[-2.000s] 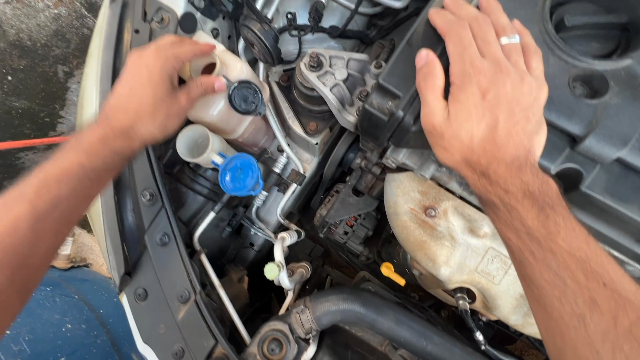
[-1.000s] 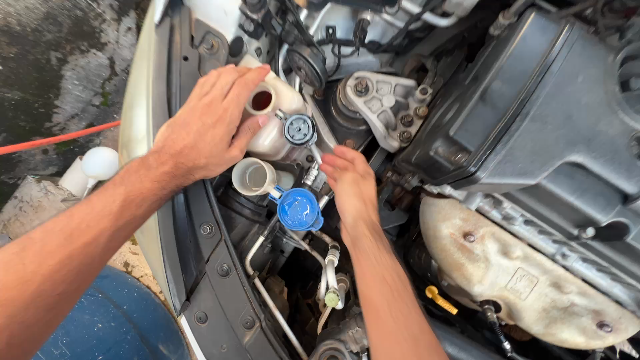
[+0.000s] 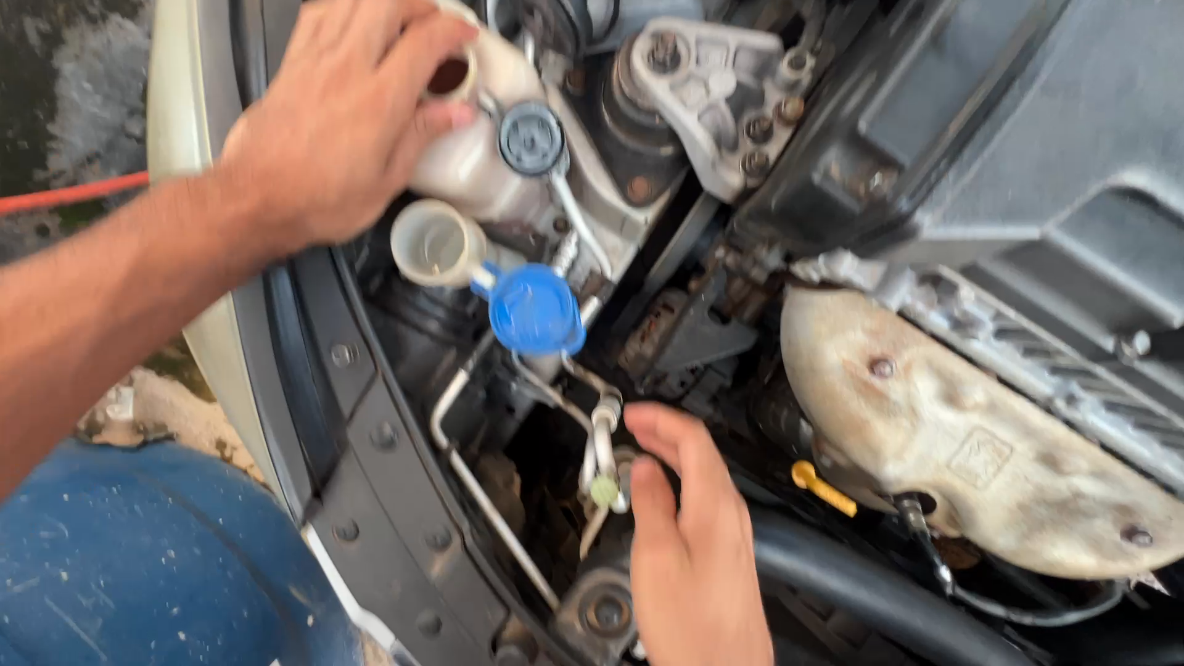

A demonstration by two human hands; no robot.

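Note:
My left hand (image 3: pixel 347 116) lies at the open neck of a whitish plastic fluid reservoir (image 3: pixel 476 171), its thumb and fingertips around the neck's rim. Beside the neck hangs a black cap (image 3: pixel 532 139), swung off on its strap. Below is a second open filler neck (image 3: pixel 437 242) of translucent plastic, with a blue cap (image 3: pixel 535 310) hanging open at its side. My right hand (image 3: pixel 689 536), somewhat blurred, is beside the metal pipes (image 3: pixel 601 444) and a pale green cap (image 3: pixel 604 490); nothing shows in it. Whether it touches the pipes I cannot tell.
A black engine cover (image 3: pixel 1045 120) fills the upper right, above a stained metal heat shield (image 3: pixel 962 435). Near it are a yellow dipstick handle (image 3: pixel 823 488) and a black hose (image 3: pixel 869 583). An engine mount bracket (image 3: pixel 712 92) stands right of the reservoir. A blue rounded container (image 3: pixel 148 555) is lower left.
My right hand was on the engine cover, then beside the black cap, and is now lower, by the pipes. My left hand has come to the open reservoir neck and remains there. The view has shifted.

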